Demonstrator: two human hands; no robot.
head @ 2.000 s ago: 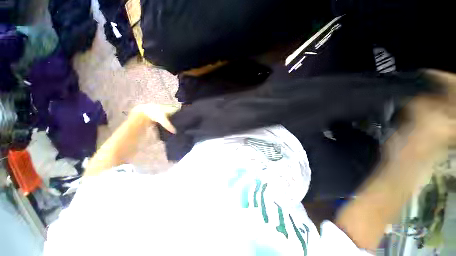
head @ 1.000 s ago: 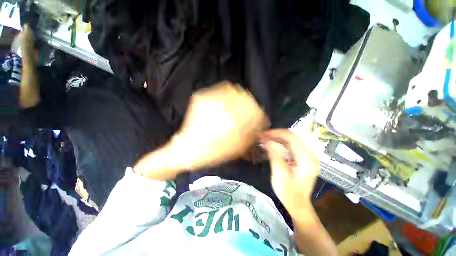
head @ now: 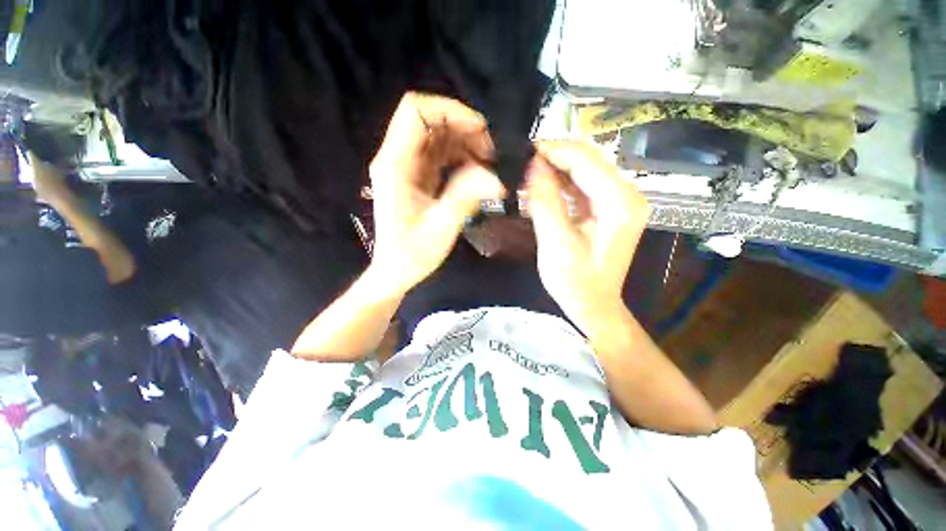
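The black garment (head: 311, 93) lies as a large dark heap at the upper left and centre and hangs over the table's front. My left hand (head: 427, 192) is at its front edge with curled fingers, and my right hand (head: 586, 213) is just right of it. A small dark fold of the cloth (head: 511, 171) is pinched between the fingertips of both hands. Exact finger contact is partly hidden by the fingers and blurred.
The pale machine bed (head: 633, 52) is at the upper right, with a yellow-and-black strip (head: 726, 122) and the table's grey patterned edge (head: 809, 230). A cardboard box (head: 819, 353) with black scraps (head: 845, 410) is below right. Another person's arm (head: 83, 218) is at the left.
My hands have moved apart from their overlap and now face each other. The view has turned, so the table edge lies flatter and more of the box shows.
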